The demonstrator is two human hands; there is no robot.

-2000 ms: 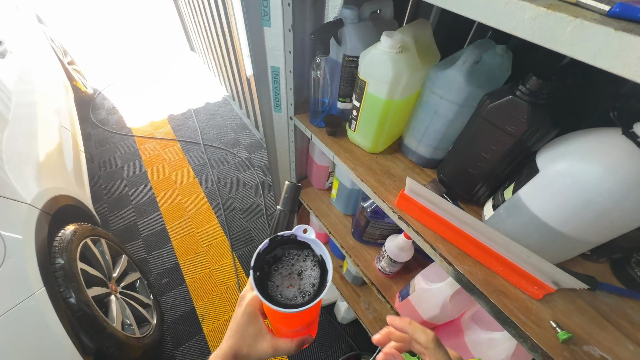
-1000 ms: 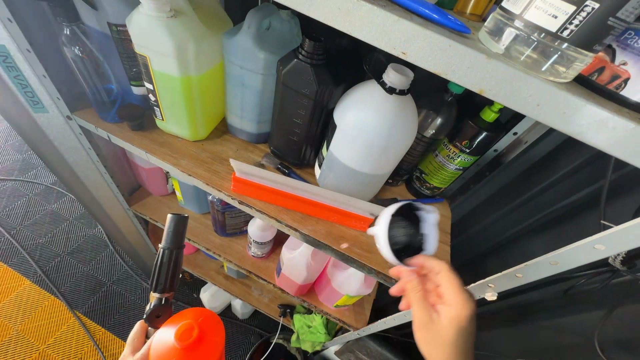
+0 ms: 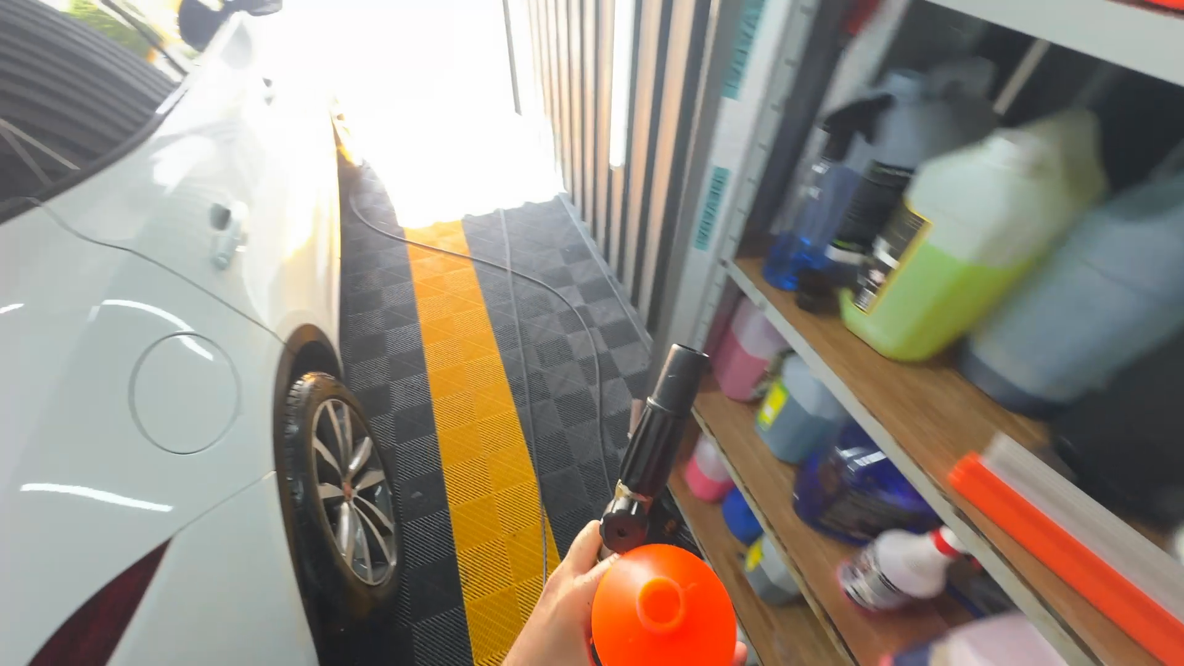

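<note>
My left hand (image 3: 560,606) is at the bottom centre, closed around a rounded orange plastic container (image 3: 689,597) with a small raised knob facing me. A black spray gun or nozzle (image 3: 655,421) with a metal fitting points up and away just beyond it, against the same hand; how it joins the container is hidden. A bit of skin shows at the container's lower right edge, and I cannot tell which hand it belongs to. Otherwise my right hand is out of view.
A white car (image 3: 222,296) with its wheel (image 3: 347,490) stands left. Hoses (image 3: 564,287) cross the black and yellow tiled floor (image 3: 472,370). At right, wooden shelves (image 3: 860,388) hold a jug of green liquid (image 3: 934,287), several bottles and an orange-edged squeegee (image 3: 1064,555).
The view has swung from the shelves back toward the car. My right hand, which held a white cup-like part with a dark inside near the shelf edge, has left view with it.
</note>
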